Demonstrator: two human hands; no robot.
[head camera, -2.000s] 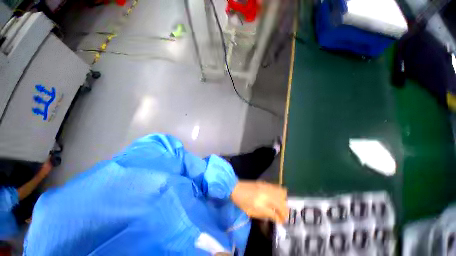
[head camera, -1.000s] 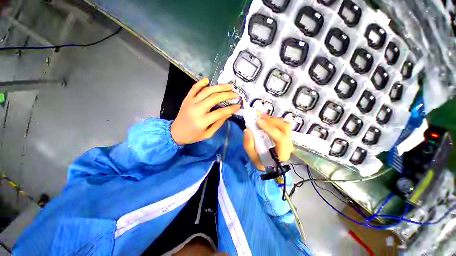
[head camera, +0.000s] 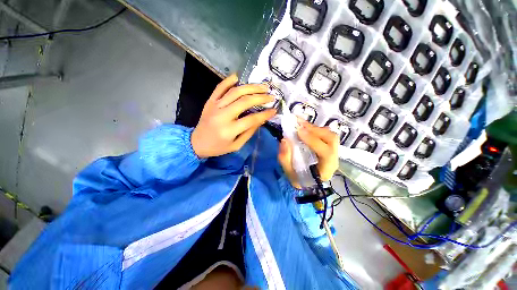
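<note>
A white blister tray (head camera: 354, 128) holds rows of black rounded-square watch cases (head camera: 346, 43) with pale centres. My left hand (head camera: 231, 118) is at the tray's near left corner, its fingertips on a watch case (head camera: 274, 96) that they partly cover. My right hand (head camera: 313, 148) holds a translucent white glue syringe (head camera: 301, 157) like a pen. The syringe's tip points at the case beside my left fingertips. Whether the tip touches it cannot be told.
A black dispensing controller (head camera: 481, 164) with a red display stands right of the tray. Blue and pale hoses run from it past my right wrist. Clear pocketed sheets (head camera: 479, 249) lie at the lower right. The green bench edge (head camera: 176, 43) runs at the upper left.
Two seconds ago the view faced the floor and bench, with one hand at the tray. Since one second ago, the view has shifted slightly; both hands stay at the same corner case.
</note>
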